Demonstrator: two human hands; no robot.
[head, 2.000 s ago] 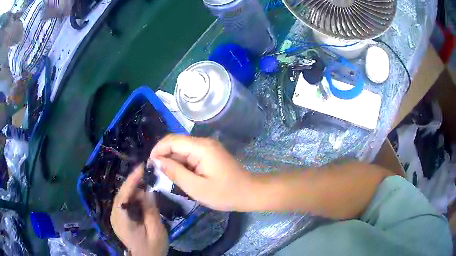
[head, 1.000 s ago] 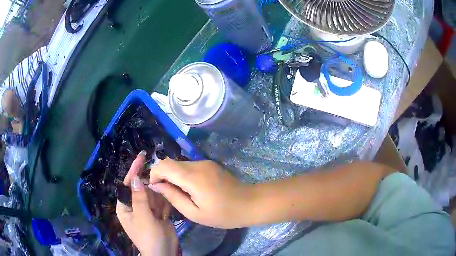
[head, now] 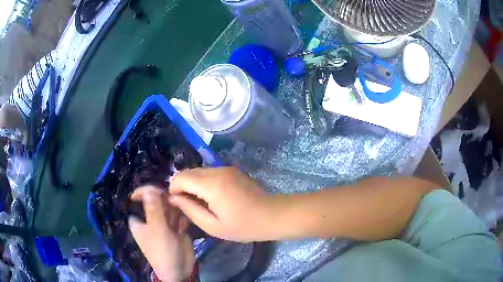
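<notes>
My left hand (head: 165, 239) is over the blue bin (head: 182, 129), blurred, with a small dark part partly visible between its fingers. My right hand (head: 220, 201) meets it from the right, thumb and fingertips pinched together at the left fingers. Whether the right fingertips hold anything is hidden by blur. Small black parts (head: 151, 146) lie heaped loose in the bin. A pale bit (head: 173, 169) shows just above the right fingertips.
A green belt (head: 171, 38) carries black curved bands (head: 113, 99). Silver cans (head: 220, 104), a blue cap (head: 256, 63), a fan (head: 380, 14), and a blue ring (head: 380, 82) on a white block (head: 405, 115) stand beyond the bin. A blue-capped bottle (head: 51, 250) lies left.
The hands stay together over the bin; the left fingers have turned and are more blurred. The pale piece seen at the fingertips earlier is less visible. The bands on the belt have shifted slightly.
</notes>
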